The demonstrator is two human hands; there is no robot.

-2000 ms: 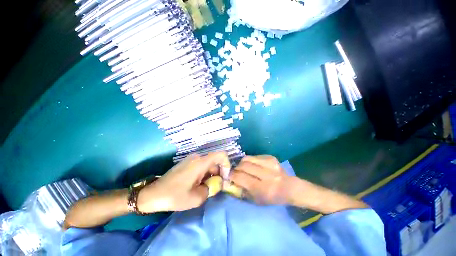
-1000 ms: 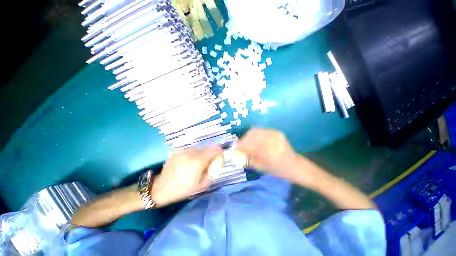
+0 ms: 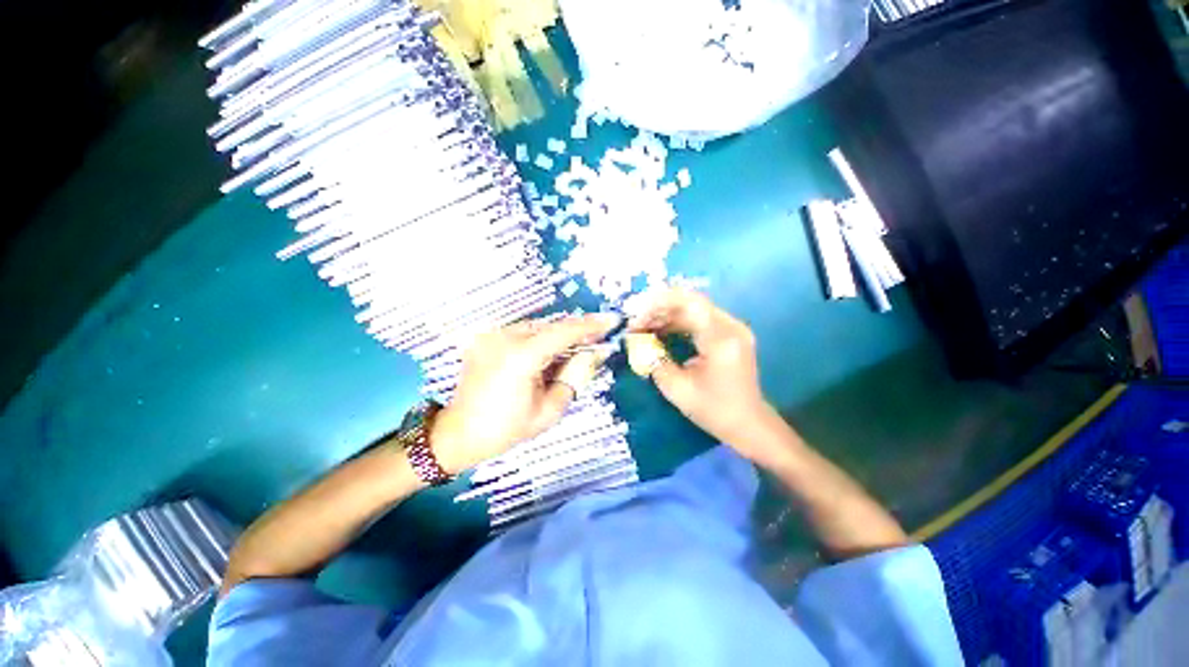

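A long slanting row of silvery metal tubes (image 3: 404,222) lies on the green bench, right ends towards a loose heap of small white plastic inserts (image 3: 619,228). My left hand (image 3: 515,391) is over the lower part of the row, its fingertips pinched at the end of a tube, most of which the hand hides. My right hand (image 3: 698,358) is just right of it, below the heap, thumb and fingertips close together at the same spot. Any insert between its fingertips is too small to tell. Yellowish coverings are on the thumbs.
A clear bag of inserts (image 3: 711,59) stands above the heap, beside a yellow fixture (image 3: 502,59). Several loose tubes (image 3: 854,248) lie near the black tray (image 3: 1043,170). Bagged tubes (image 3: 163,560) are at lower left. Blue crates (image 3: 1082,521) are at lower right.
Both hands have moved up from near my body, along the row to its right edge by the heap. More tubes at the row's lower end now show below my left hand.
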